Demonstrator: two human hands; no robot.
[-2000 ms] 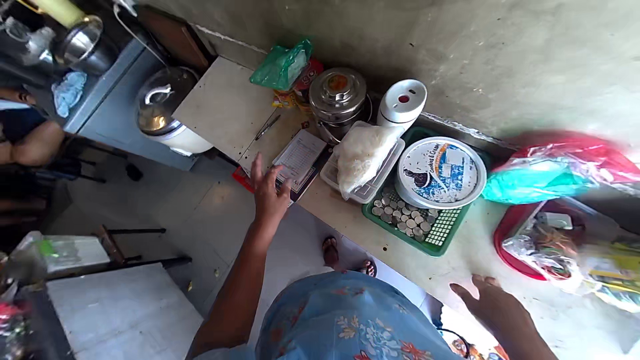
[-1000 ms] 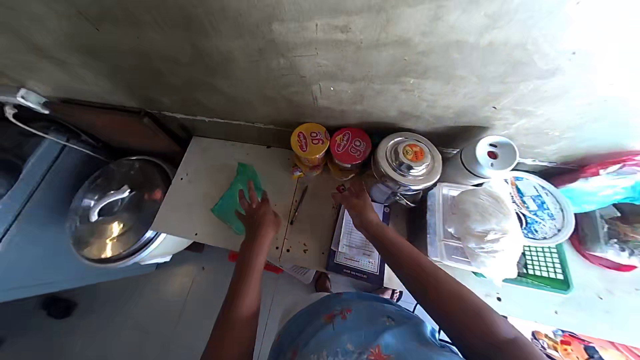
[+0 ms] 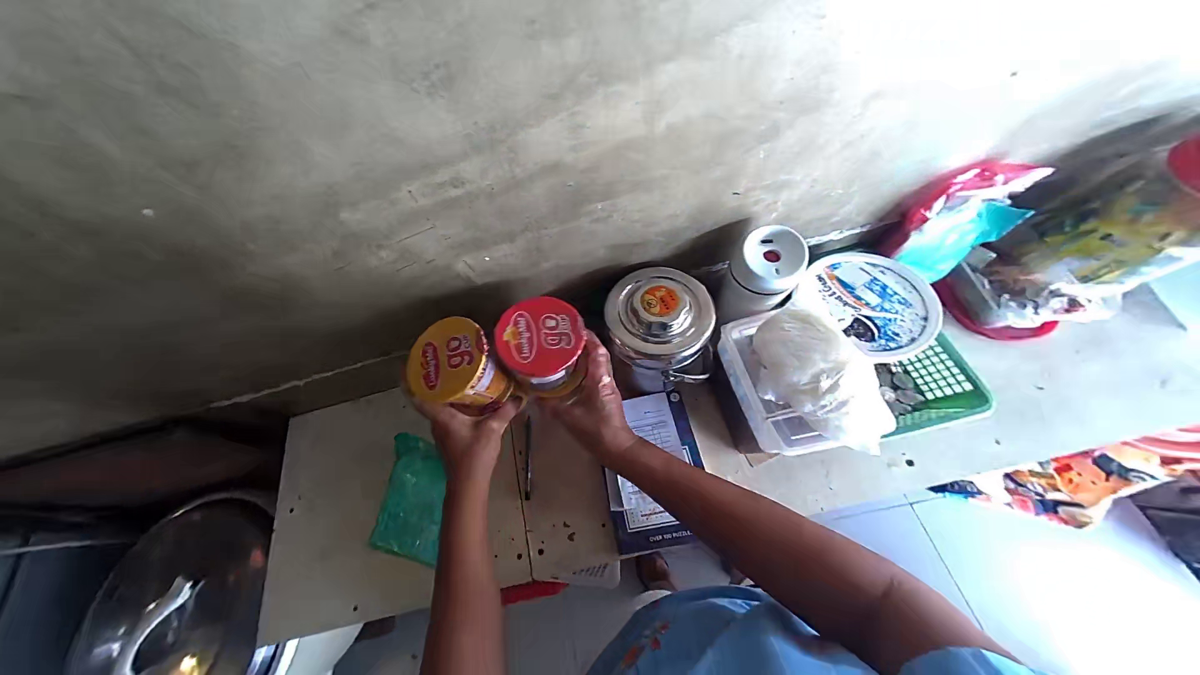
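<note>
My left hand (image 3: pixel 469 431) grips a cup noodle with a yellow lid (image 3: pixel 448 361) near the wall. Close beside it, my right hand (image 3: pixel 595 403) holds a cup noodle with a red lid (image 3: pixel 539 339). Below my left hand a folded green plastic bag (image 3: pixel 412 502) lies on the table, partly behind my forearm. A pen (image 3: pixel 528 457) rests between my forearms. Right of it a puzzle book (image 3: pixel 689 441) with a printed sheet (image 3: pixel 652 424) on it is partly covered by my right forearm. A lidded steel pot (image 3: pixel 659 323) stands just right of the red-lidded cup.
A clear plastic container (image 3: pixel 750 412) holds a white plastic bag (image 3: pixel 816 370). Behind are a white flask (image 3: pixel 771 262) and a round white tub (image 3: pixel 877 305) on a green basket (image 3: pixel 970 389) with coins. A glass-lidded cooker (image 3: pixel 178 600) is at lower left; the wall (image 3: pixel 328 187) runs behind.
Both hands have moved up to the two cups and taken hold of them. My left hand has let go of the green bag, which it touched one second ago.
</note>
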